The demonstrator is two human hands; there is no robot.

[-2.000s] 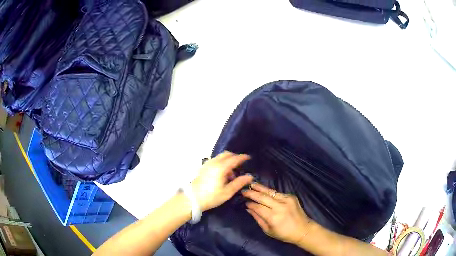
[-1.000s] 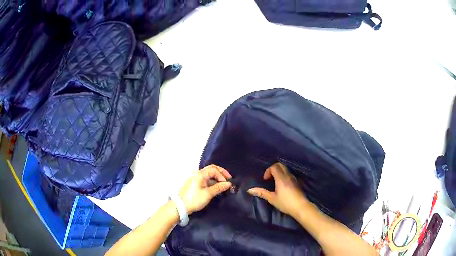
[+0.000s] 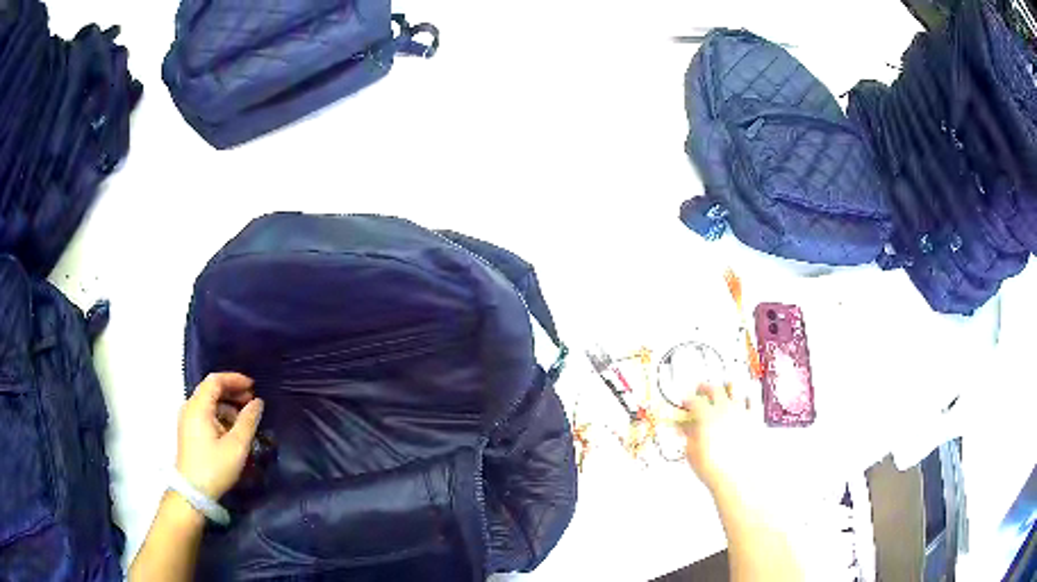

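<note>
An open navy backpack point(image 3: 375, 296) lies in front of me, its smooth shiny lining point(image 3: 330, 330) facing up and its zip teeth running round the edge. My left hand point(image 3: 222, 432) is at the lining's left side, fingers bent together near a small dark bit; whether it pinches the fabric is unclear. My right hand point(image 3: 711, 426) is off the bag, at the scissors point(image 3: 690, 373) with pale round loops on the white table. Its fingers touch or overlap the loops; the grip is washed out by glare.
A pink-red glittery phone point(image 3: 787, 366) lies right of the scissors. Orange-red threads point(image 3: 646, 432) and thread snips point(image 3: 614, 381) lie left of them. A quilted backpack point(image 3: 796, 171) and stacked bags point(image 3: 967, 159) are at the upper right. More bags lie at the upper left point(image 3: 284, 68) and left edge point(image 3: 51, 421).
The view has swung right. My right hand has left the lining and reached right to the scissors. My left hand stays at the bag. The blue crate is out of view.
</note>
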